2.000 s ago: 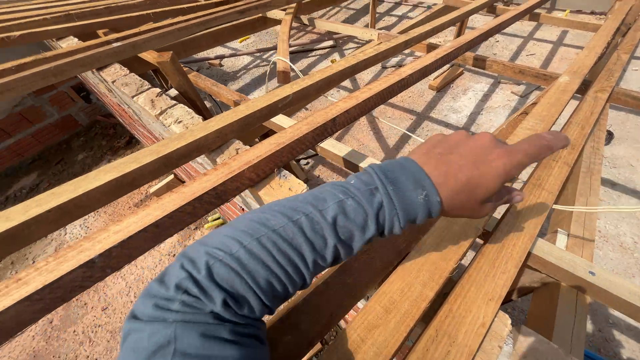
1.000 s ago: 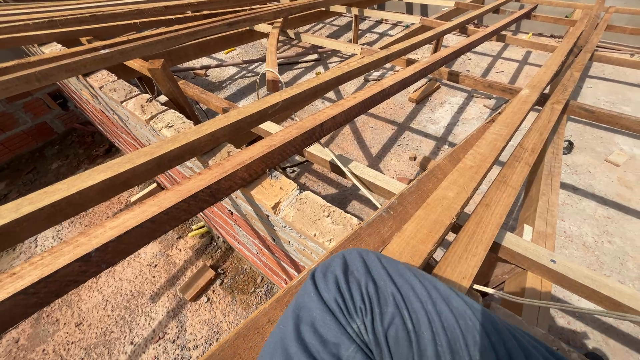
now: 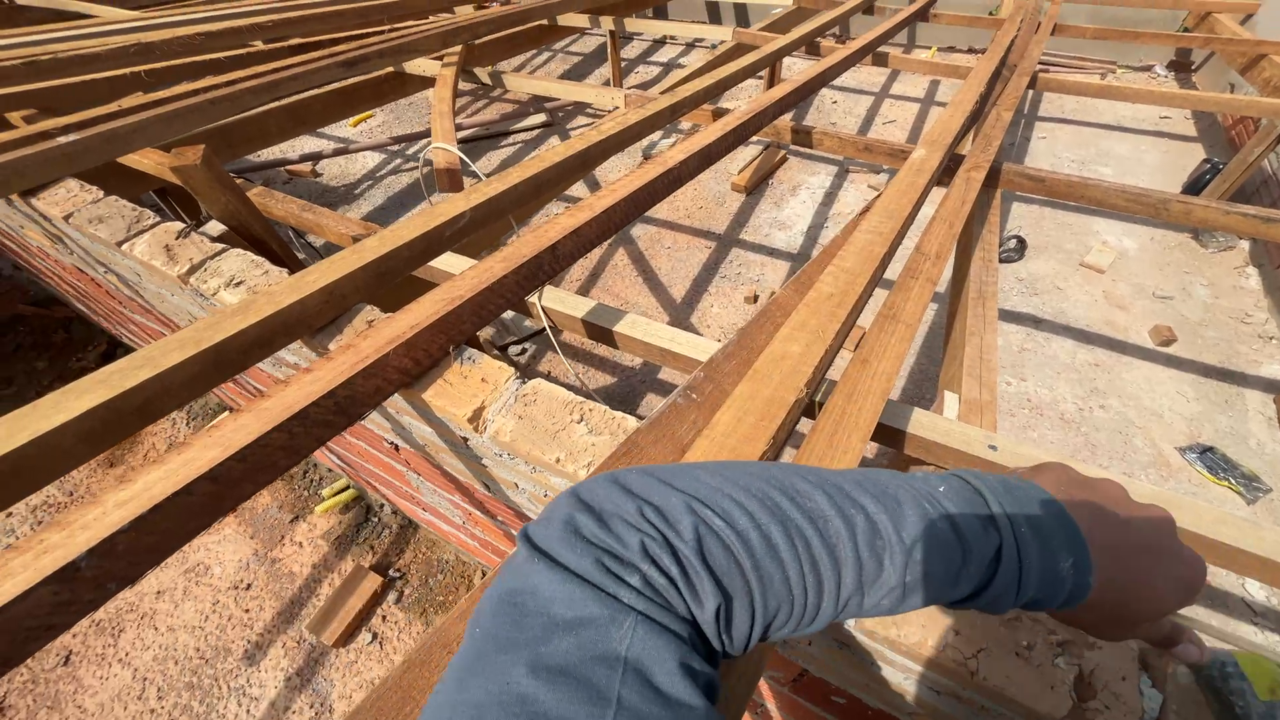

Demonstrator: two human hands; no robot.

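My left hand [image 3: 1130, 560], in a blue-grey long sleeve, reaches across to the right at the lower right. Its back faces up and its fingers curl down out of sight. The fingertips are near a dark and yellow object [image 3: 1240, 685] cut off by the frame corner; whether they grip it cannot be told. Below the hand lies the rough top of a masonry wall [image 3: 1000, 650]. Just beyond the wrist runs a pale wooden beam [image 3: 1060, 475]. Two long wooden rafters [image 3: 880, 270] [image 3: 930, 270] slope away above the forearm. My right hand is out of view.
More long rafters [image 3: 420, 330] cross the left side. A brick wall [image 3: 560, 425] passes beneath them. Wooden crossbeams [image 3: 1130, 195] span the concrete floor far below. Wood offcuts [image 3: 345, 605], a black coil [image 3: 1012, 248] and a crumpled wrapper [image 3: 1225, 470] lie on the ground.
Two seconds ago my left hand was over the right rafters with its index finger extended; one second ago it was out of sight. Now it is lower right with curled fingers.
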